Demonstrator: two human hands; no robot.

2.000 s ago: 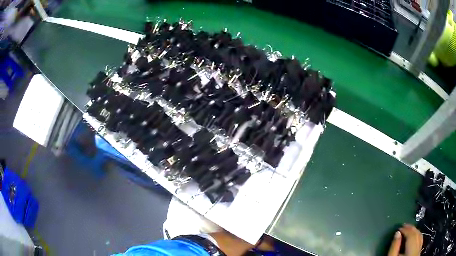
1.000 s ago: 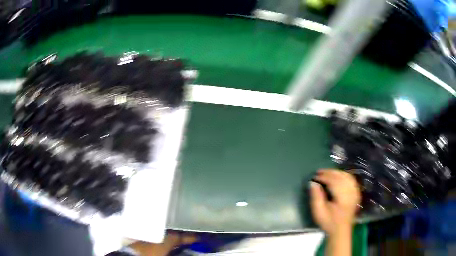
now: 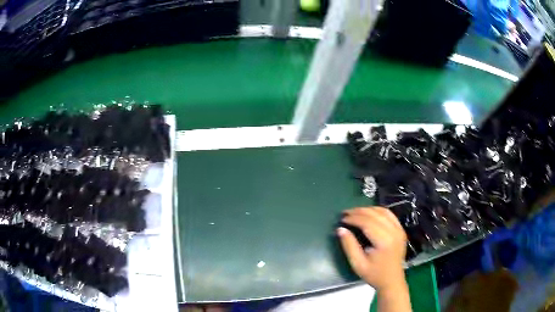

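My right hand (image 3: 374, 244) is palm down at the left edge of a loose heap of black binder clips (image 3: 450, 189). Its fingers are curled, with a dark piece, apparently a binder clip, between thumb and index finger. At the left, a white board (image 3: 152, 256) carries dense rows of black clips (image 3: 73, 195) with silver handles. Only a dim skin-coloured sliver, possibly my left hand, shows at the bottom edge below the bench; its state is hidden.
The dark green bench top (image 3: 261, 213) lies between board and heap. A grey post (image 3: 331, 67) rises from the white rail (image 3: 234, 138) beside the green belt (image 3: 201, 79). Black trays (image 3: 152, 21) stand beyond. A green crate edge (image 3: 423, 286) shows under the bench.
The view has swung right, so the board sits farther left and more of the heap shows. My right hand, cut off at first, now shows fully by the heap.
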